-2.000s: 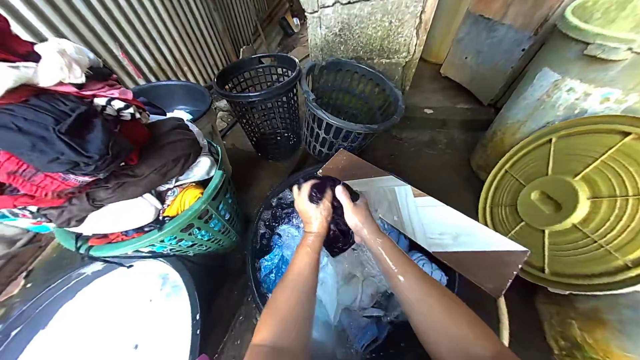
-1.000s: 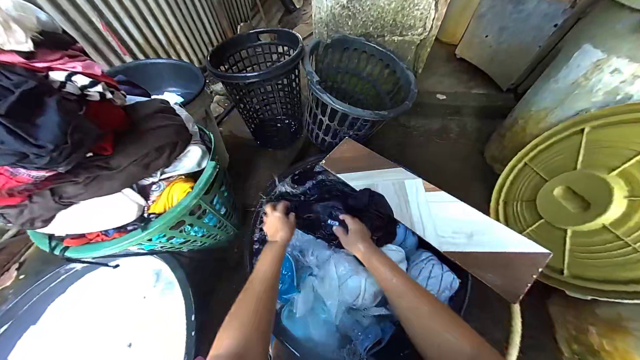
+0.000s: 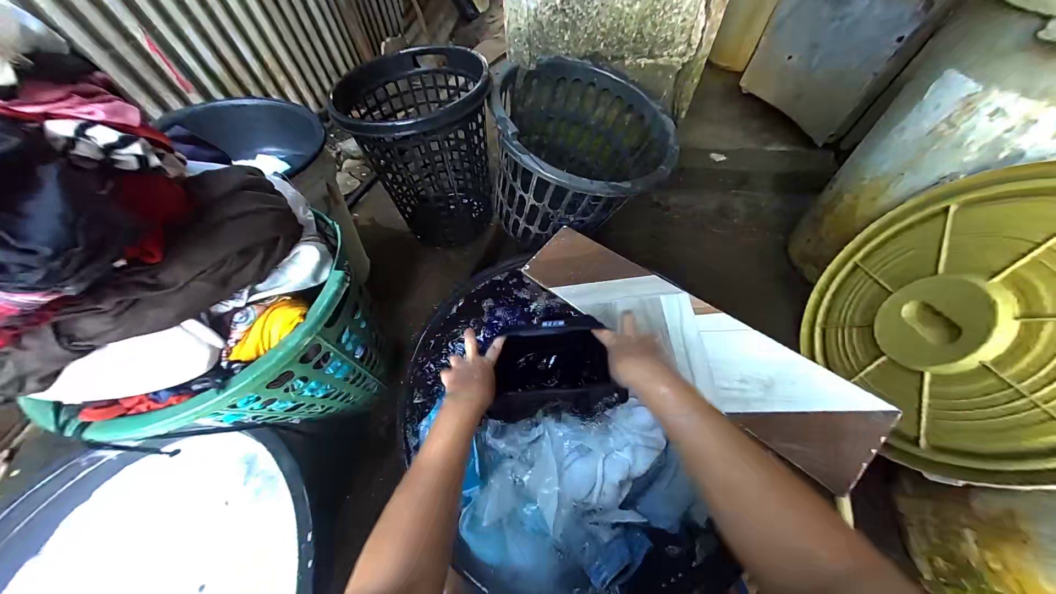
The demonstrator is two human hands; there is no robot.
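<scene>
A wet black garment (image 3: 549, 367) is stretched by its banded edge between my two hands, over a dark round tub (image 3: 419, 363) of water. My left hand (image 3: 472, 371) grips its left end, some fingers raised. At the other end, my right hand (image 3: 634, 351) has the band's corner between thumb and fingers and is slightly blurred. Nearer me in the tub lie soaked pale and light blue cloths (image 3: 569, 470). A brown and white board (image 3: 767, 371) lies across the tub's right side, beneath my right hand.
A green basket (image 3: 272, 363) heaped with clothes stands at left, above a tub with a white surface (image 3: 165, 520). Behind are a dark basin (image 3: 247, 124), a black basket (image 3: 421, 124) and a grey basket (image 3: 577, 157). A yellow-green lid (image 3: 940, 322) is at right.
The black cloth was bunched up between my hands, then lowered and spread in the tub. Now its banded edge is pulled out between them.
</scene>
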